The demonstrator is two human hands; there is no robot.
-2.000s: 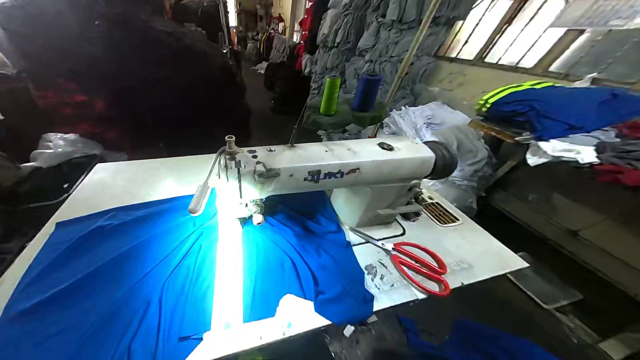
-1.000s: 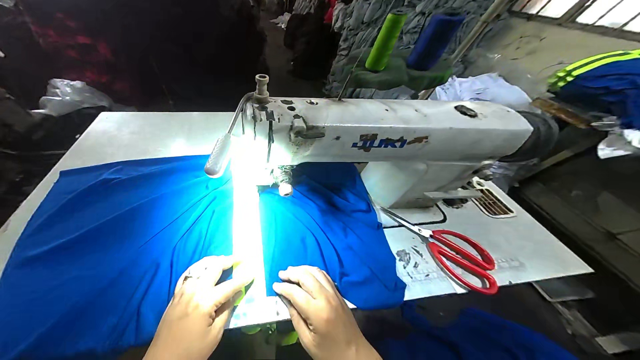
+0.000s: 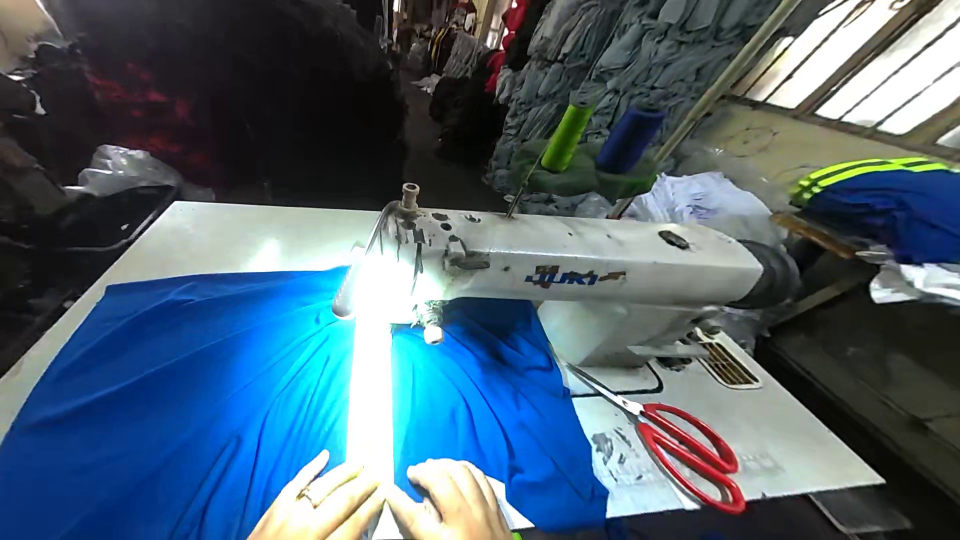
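Note:
Blue fabric (image 3: 225, 375) lies spread under the needle area of a white Juki sewing machine (image 3: 600, 262). A bright, overexposed strip (image 3: 370, 397) runs over it from the needle area toward me. At the near end of this strip, my left hand (image 3: 322, 501) presses down on its left side, a ring on one finger. My right hand (image 3: 450, 501) rests close by on the strip's right side, fingers bent. Whether the fingertips pinch the material, I cannot tell. Red-handled scissors (image 3: 686, 450) lie on the table right of the fabric.
The white table's (image 3: 787, 442) near edge slants away at the right. Green (image 3: 568, 139) and blue (image 3: 630, 141) thread cones stand behind the machine. Blue garments with yellow stripes (image 3: 885, 202) lie at the far right; clear plastic (image 3: 127, 169) is at the left, and stacked grey cloth rises behind.
Two seconds ago no hands were in view; a second ago both were at the strip's near end. They remain there, now nearer together. The view has shifted.

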